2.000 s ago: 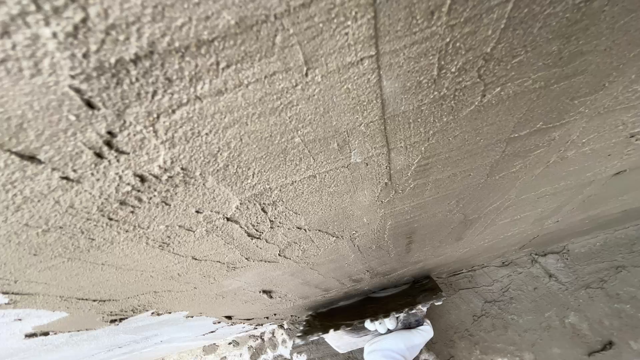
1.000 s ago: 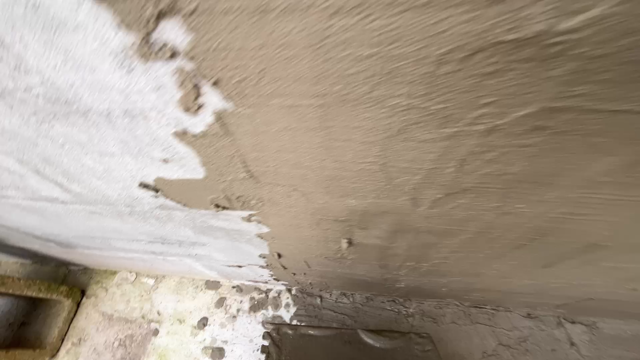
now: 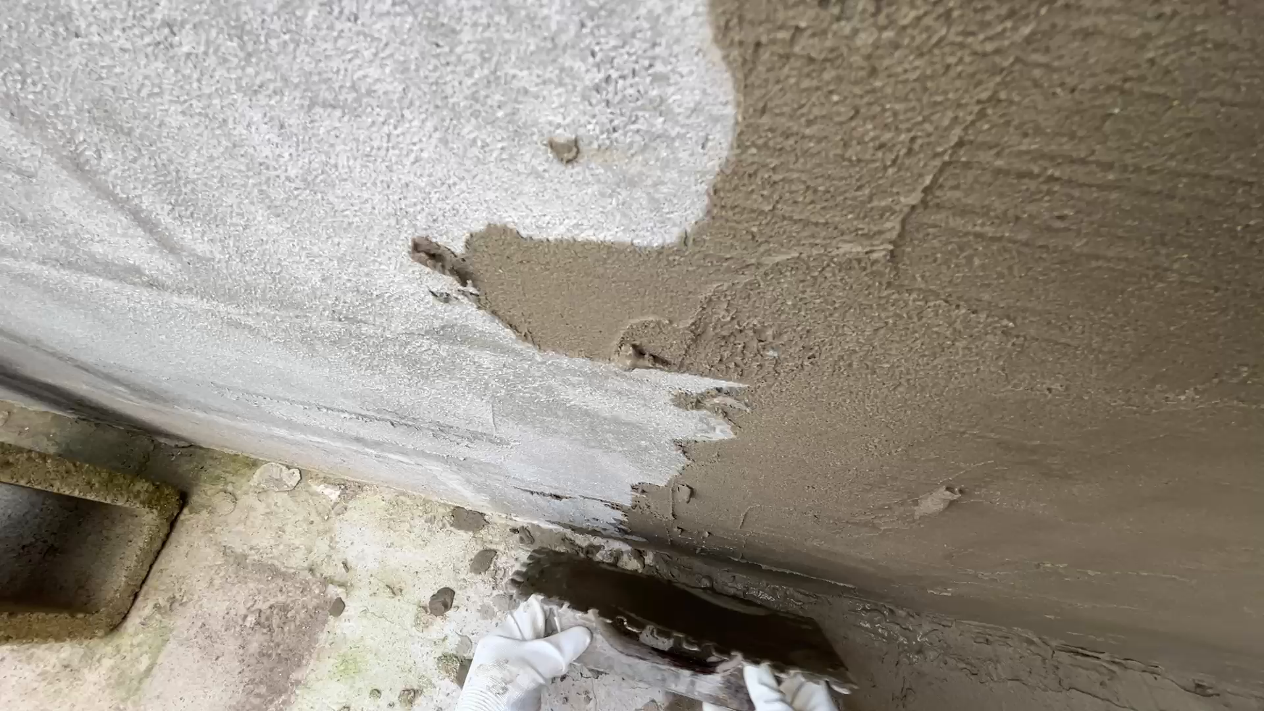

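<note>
Low in the head view, a wide dark plastering trowel (image 3: 681, 607), smeared with mortar, lies close to the foot of a wall. My left hand (image 3: 523, 652), in a white glove, grips its near edge at the left end. My right hand (image 3: 785, 686), gloved the same way and cut off by the frame's bottom, holds the right end. Wet grey-brown mortar (image 3: 987, 346) covers the wall's right part. Its ragged edge meets the bare pale wall surface (image 3: 296, 197) at left.
A mossy concrete block (image 3: 148, 533) with a hollow stands on the stained floor (image 3: 237, 622) at lower left. Mortar spots dot the floor along the wall. More mortar (image 3: 987, 652) lies along the wall's foot at right.
The view has swung toward the bare part of the wall and the floor. Both gloved hands now show at the trowel, while one second ago only the tool was visible at the bottom edge.
</note>
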